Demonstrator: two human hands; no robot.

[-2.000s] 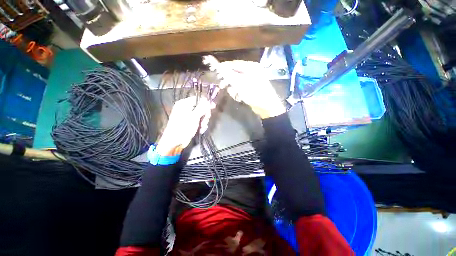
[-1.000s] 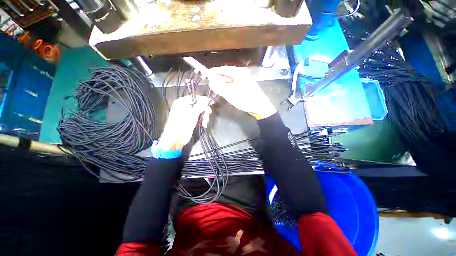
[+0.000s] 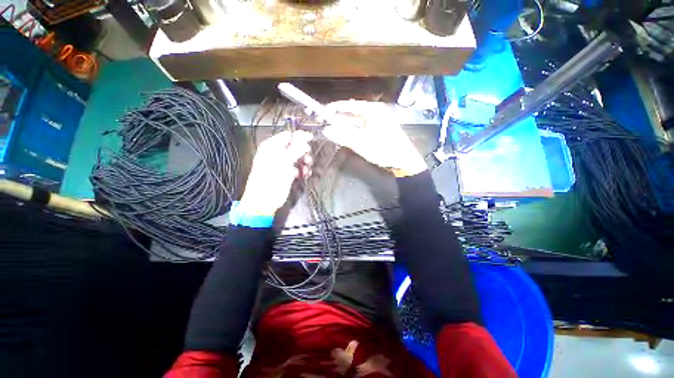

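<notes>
My left hand (image 3: pixel 272 173), overexposed, is closed on several black cables (image 3: pixel 323 244) that hang down in a loop over the table's front edge. My right hand (image 3: pixel 373 136) is just right of it, closed on a pale narrow bar (image 3: pixel 295 96) that sticks out to the upper left. Thin cable ends show between and above the hands; glare hides the fingertips and their exact contact. A grey work plate (image 3: pixel 362 196) lies below.
A thick press plate (image 3: pixel 318 63) hangs beyond the hands. A large cable coil (image 3: pixel 166 173) lies left. A cable bundle (image 3: pixel 369 240) crosses the front. A blue tray (image 3: pixel 499 159) and slanted metal bar (image 3: pixel 543 92) are right; a blue bucket (image 3: pixel 510 314) is lower right.
The pale bar now sticks out at the upper left of my right hand, where two seconds ago only blurred fingers showed. The view has shifted slightly. Both hands stay close together.
</notes>
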